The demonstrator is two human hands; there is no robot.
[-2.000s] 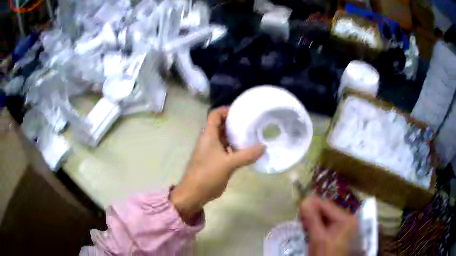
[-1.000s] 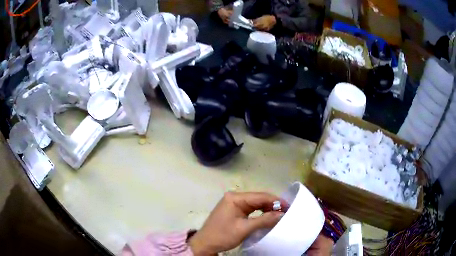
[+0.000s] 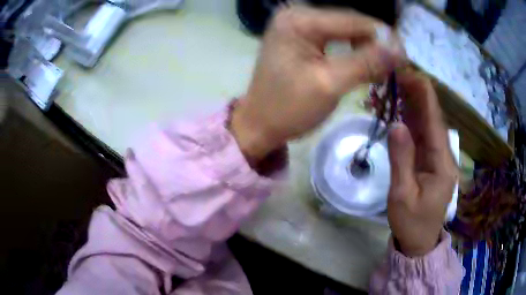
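Note:
A white cup (image 3: 334, 173) sits open side up on the table, and thin wires (image 3: 376, 133) rise from its central hole. My left hand (image 3: 297, 80), in a pink sleeve, is above and left of the cup, its thumb and fingers pinched on the upper end of the wires. My right hand (image 3: 424, 173) is upright at the cup's right rim, with the wires running between its thumb and fingers. Both hands are somewhat blurred. The wire ends at my left fingertips cannot be made out.
White brackets (image 3: 101, 31) lie at the upper left, above a brown carton (image 3: 46, 190). A black head shell (image 3: 252, 16) shows at the top. The parts box (image 3: 481, 129) is at the right, with a harness bundle (image 3: 490, 201) and a blue-and-white sheet (image 3: 476, 265) below it.
The cup has gone from my left hand to the table, open side up. Both hands have risen onto the wires. The view has tipped downward, and the other person's hands are out of view.

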